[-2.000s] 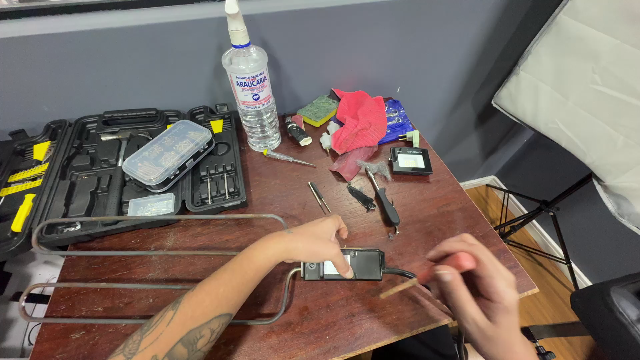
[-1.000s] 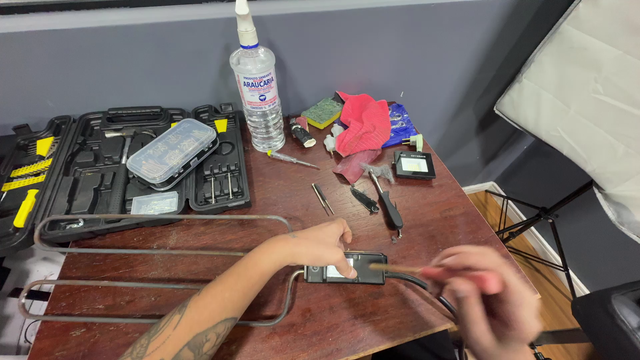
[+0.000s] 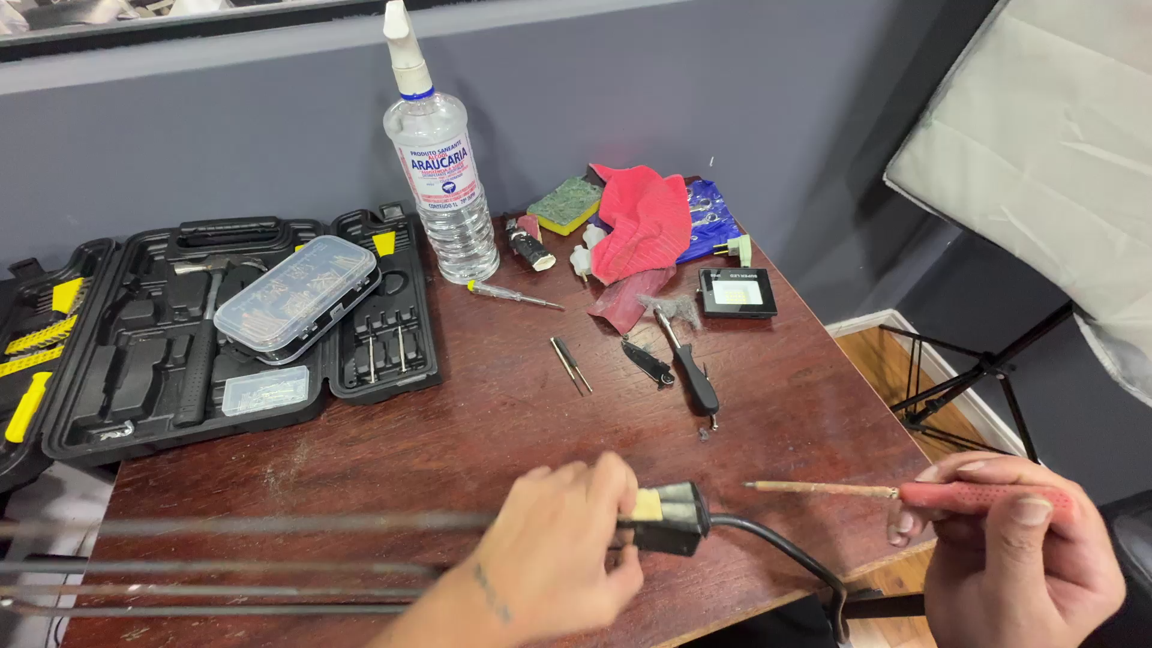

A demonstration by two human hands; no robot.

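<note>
My left hand (image 3: 562,540) grips the black plastic terminal box (image 3: 675,517) of a tubular heating element, now tilted so that a yellowish patch shows on it. The bent metal tubes (image 3: 270,569) of the element run off to the left, slightly blurred. A black cable (image 3: 783,549) leaves the box on the right. My right hand (image 3: 1017,540) holds a screwdriver by its red handle (image 3: 981,502), its worn shaft pointing left toward the box without touching it.
Behind lie two small screwdriver bits (image 3: 571,364), a folding knife (image 3: 646,362), a black-handled tool (image 3: 693,373), a small LED floodlight (image 3: 738,292), a red cloth (image 3: 639,220) and a sponge (image 3: 567,205). A spray bottle (image 3: 445,189) stands near an open tool case (image 3: 189,396) at the left.
My left hand has turned and tilted the box, which lay flat before, and the metal tubes have moved with it. The screwdriver tip, over the box one second ago, has moved right, away from it.
</note>
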